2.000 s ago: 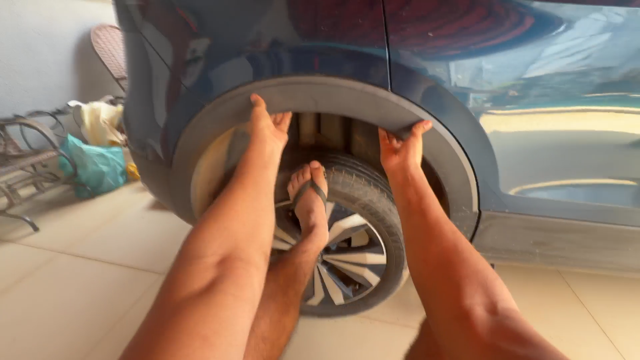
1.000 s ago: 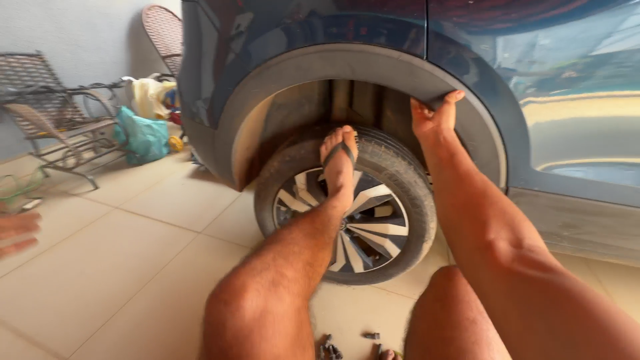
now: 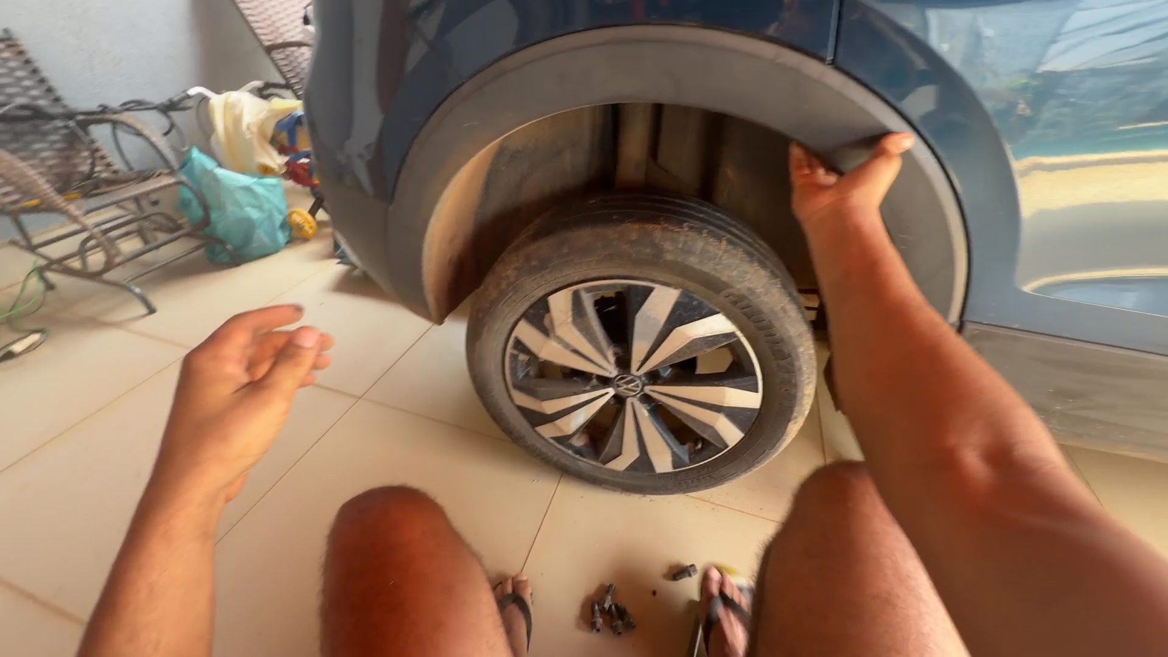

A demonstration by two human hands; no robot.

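My right hand [image 3: 844, 178] grips the lower edge of the grey plastic wheel-arch trim [image 3: 675, 68] on a dark blue car, thumb outside and fingers curled under. In the air at the left is my left hand [image 3: 251, 392], holding nothing, its fingers loosely bent and apart. Below the arch a tyre [image 3: 639, 237] on an alloy wheel [image 3: 630, 383] leans with its top towards the wheel well. Several wheel bolts [image 3: 610, 610] lie on the tiled floor between my sandalled feet, and a single bolt [image 3: 683, 572] lies nearer the right foot.
A metal-framed woven chair [image 3: 100, 210] stands at the left by the wall. Beside it are a teal plastic bag [image 3: 239, 212] and a pale yellow bag [image 3: 246, 128]. My bent knees [image 3: 401, 566] rise on either side of the bolts. The car's sill [image 3: 1068, 383] runs low at the right.
My left hand has come off the wheel-arch trim and moved left. My foot, earlier on top of the tyre, is now on the floor. My right hand has stayed on the trim.
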